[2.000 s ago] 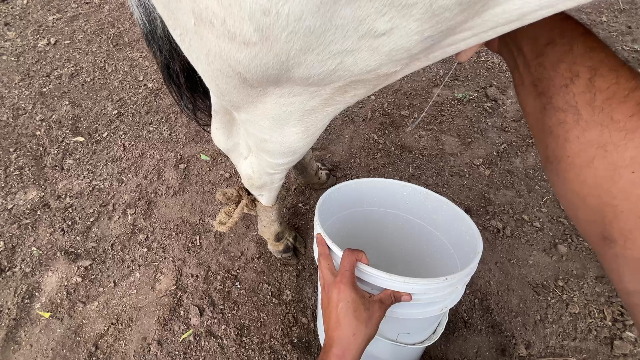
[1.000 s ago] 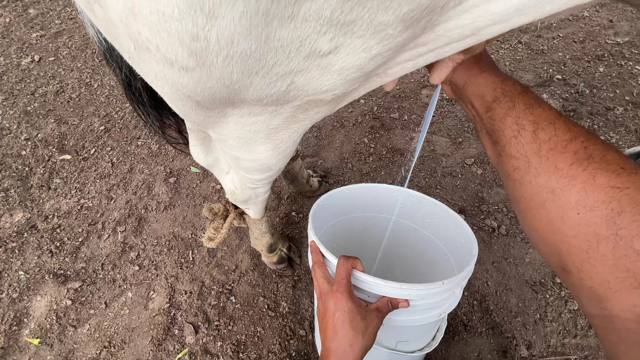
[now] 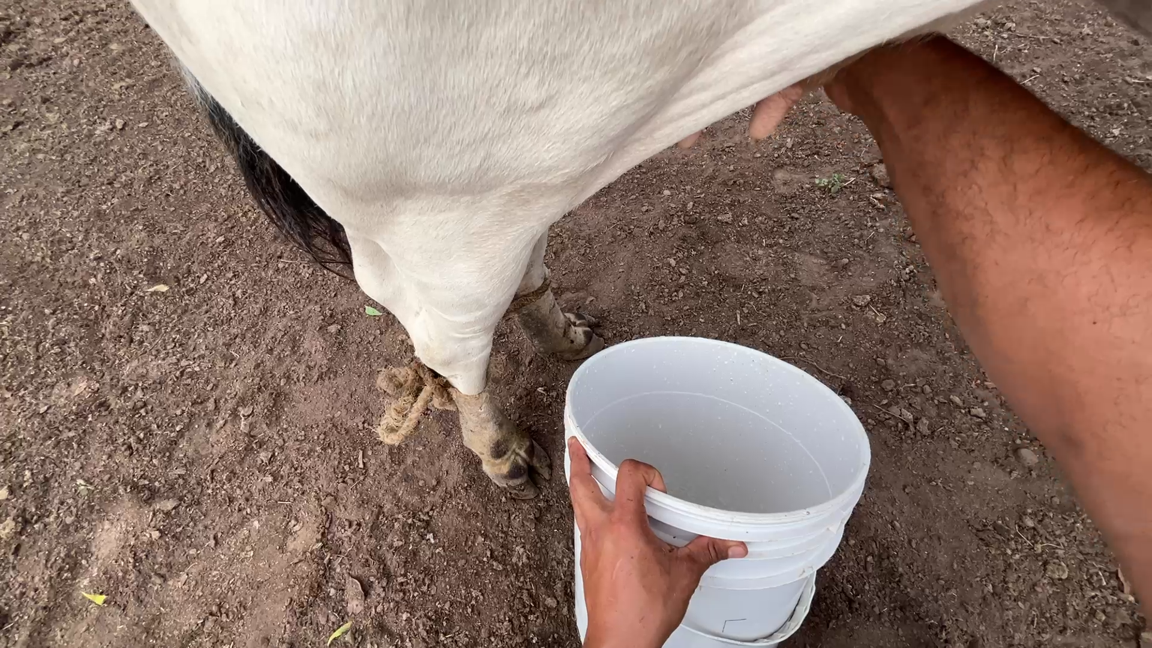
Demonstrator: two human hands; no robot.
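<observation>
My left hand (image 3: 634, 558) grips the near left rim of a white plastic bucket (image 3: 720, 544), with the thumb along the outer ridges. Small droplets dot the bucket's inner wall. My right hand (image 3: 846, 88) reaches in under the belly of a white cow (image 3: 468, 117); most of it is hidden, so its hold cannot be told. Beside it hang pinkish teats (image 3: 772, 115), slightly blurred. The bucket stands below and in front of the udder area, close to the cow's hind hooves.
A coarse fibre rope (image 3: 409, 396) is knotted round the cow's near hind leg (image 3: 486, 432). The other hind hoof (image 3: 567, 335) stands just behind. A dark tail (image 3: 270, 193) hangs at the left. Bare soil (image 3: 180, 450) with small stones and leaves lies around.
The white stream that fell from my right hand into the bucket one second ago no longer shows. My right hand has gone further out of sight under the belly. My left hand keeps its hold.
</observation>
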